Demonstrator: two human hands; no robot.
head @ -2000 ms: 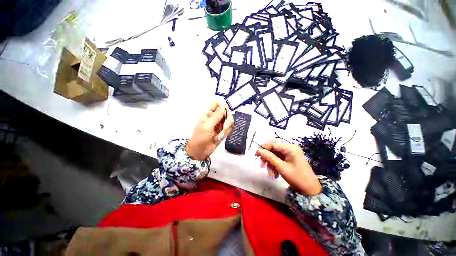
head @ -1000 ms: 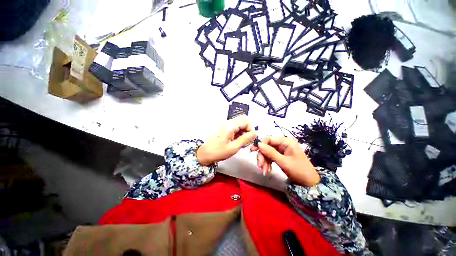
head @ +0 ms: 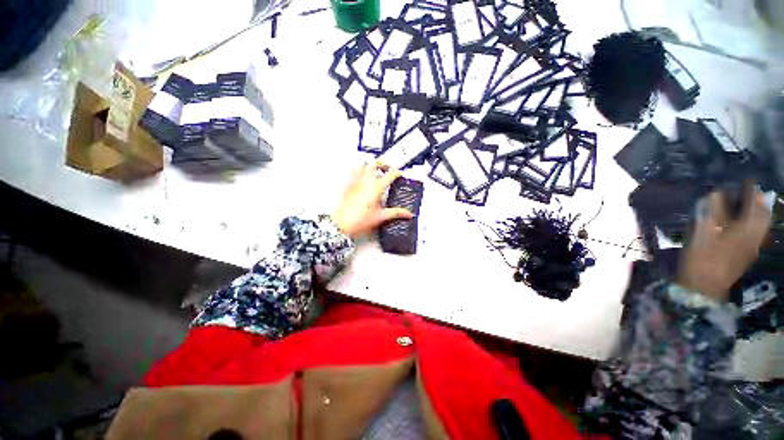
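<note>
My left hand [head: 368,202] rests with its fingers on a small stack of black hang tags [head: 401,225] in front of me, the thumb on its face and the fingertips at its upper left by the heap of white-faced hang tags [head: 464,168]. My right hand [head: 727,241] is blurred over the dark pile of tags [head: 666,163] at the far right. A dark shape shows at its fingers, and I cannot tell if it is held. The tangled pile of black strings [head: 550,253] lies between my hands.
Banded card stacks [head: 211,122] and an open brown cardboard box [head: 114,129] stand at the left. A clear plastic bag [head: 52,94] lies behind the box. A green round holder [head: 356,12] is at the back, and a round black string bundle [head: 626,76] at the back right.
My hands were together over the table near the black stack. My right hand has moved away to the pile at the far right. My left hand has moved up and left onto the black tags.
</note>
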